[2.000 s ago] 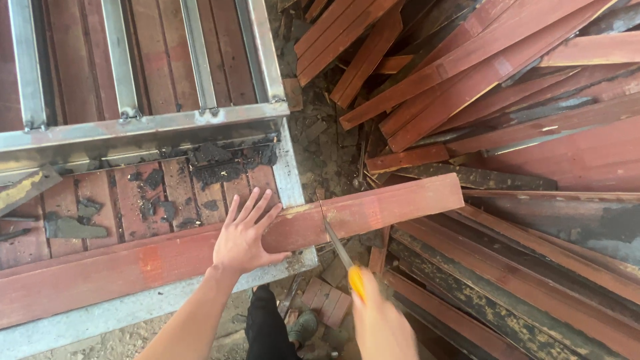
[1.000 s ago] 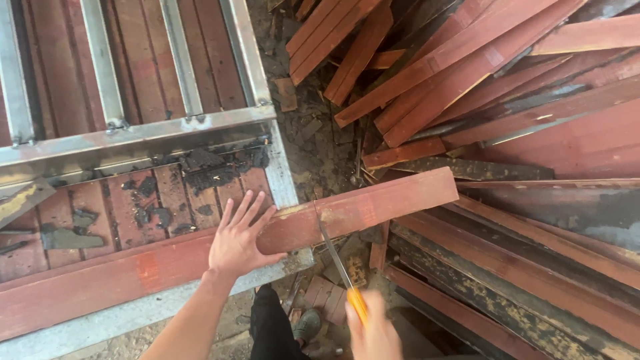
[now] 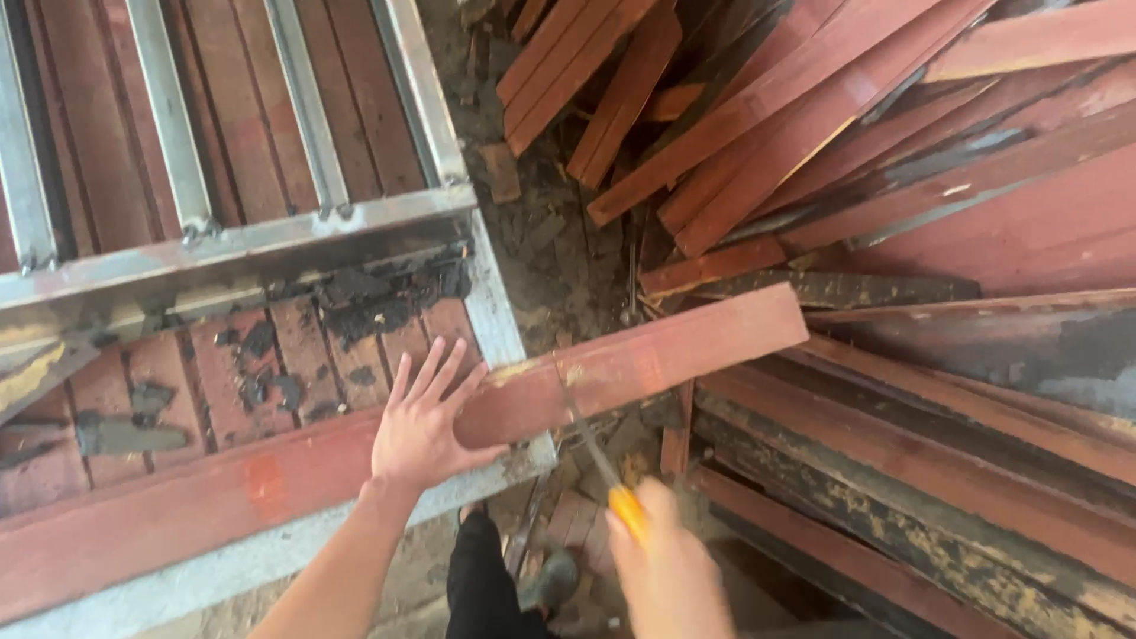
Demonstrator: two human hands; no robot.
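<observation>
A long red-painted wooden board (image 3: 311, 461) lies along the near edge of a metal-framed platform, its right end sticking out past the frame's corner. My left hand (image 3: 426, 435) presses flat on the board near that corner, fingers spread. My right hand (image 3: 661, 559), slightly blurred, is closed around the yellow handle of a handsaw (image 3: 590, 448). The saw's narrow blade meets the board just beyond the platform's edge, where a thin dark line crosses the board's face.
Galvanized metal bars (image 3: 302, 106) cross the slatted platform at the upper left. Dark broken flakes (image 3: 368, 302) lie on its slats. Piled red boards (image 3: 887, 426) fill the right side. My shoe (image 3: 552, 577) is on the debris-strewn ground below.
The saw and my right hand have shifted slightly against the board, the blade staying at the same line. My left hand has kept its place on the board.
</observation>
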